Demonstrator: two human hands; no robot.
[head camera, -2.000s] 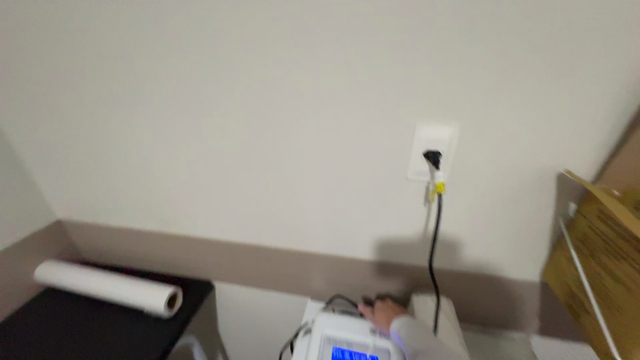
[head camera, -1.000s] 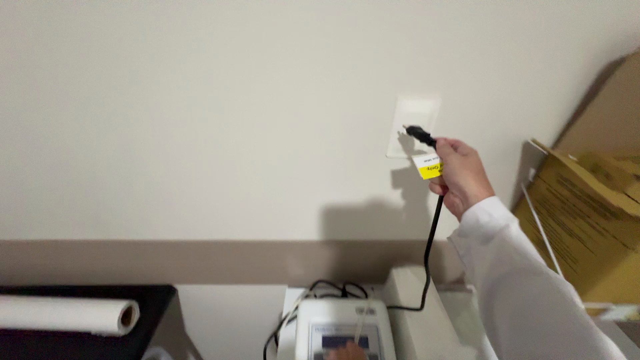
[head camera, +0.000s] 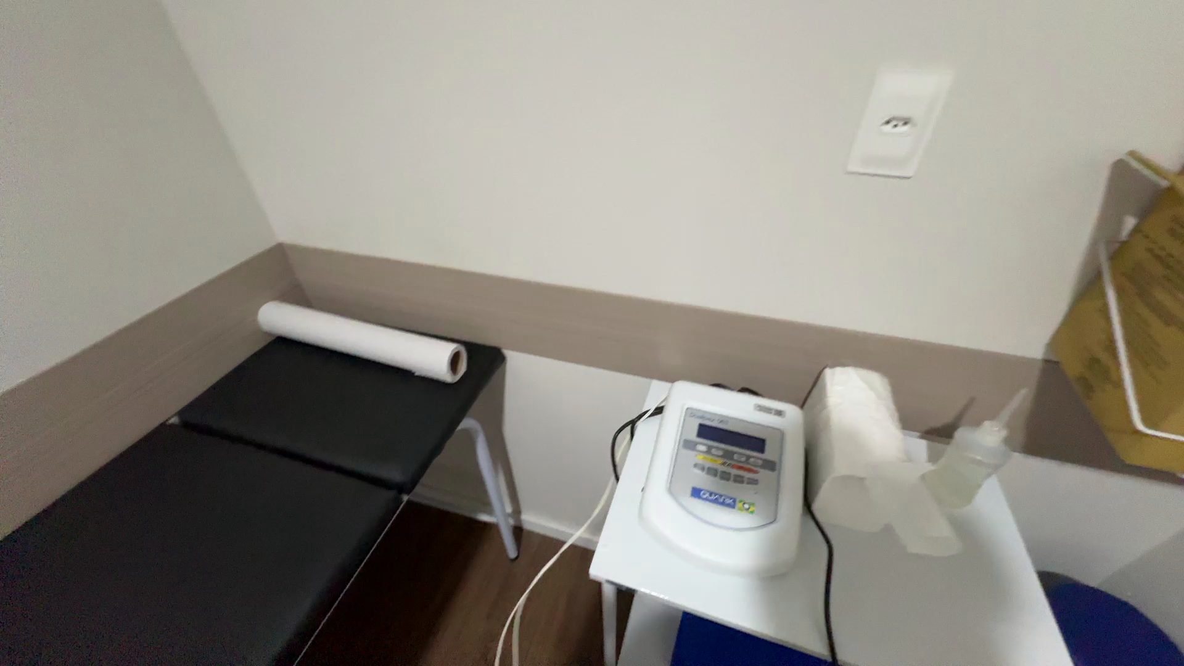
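Neither my left hand nor my right hand shows in the head view now. A white electronic device (head camera: 726, 481) with a dark display and a button panel stands on a small white table (head camera: 934, 601). Its black power cord (head camera: 826, 573) runs along its right side and over the table's front edge; the plug is out of view. On the wall above, the white outlet (head camera: 897, 124) has nothing plugged into it. A stack of white paper towels (head camera: 856, 444) lies right of the device, one sheet hanging loose, beside a clear squeeze bottle (head camera: 968, 462) with a nozzle.
At left, a black padded couch (head camera: 305, 416) carries a white paper roll (head camera: 361, 340) near the wall. Pale cables (head camera: 564, 550) hang between couch and table. A yellow-brown cardboard container (head camera: 1133, 333) sits in a white wire holder at right, above a round blue seat (head camera: 1115, 624).
The plug, in the outlet two seconds ago and held by my right hand one second ago, is gone from the outlet. The device's display has gone dark. Both hands have left the view.
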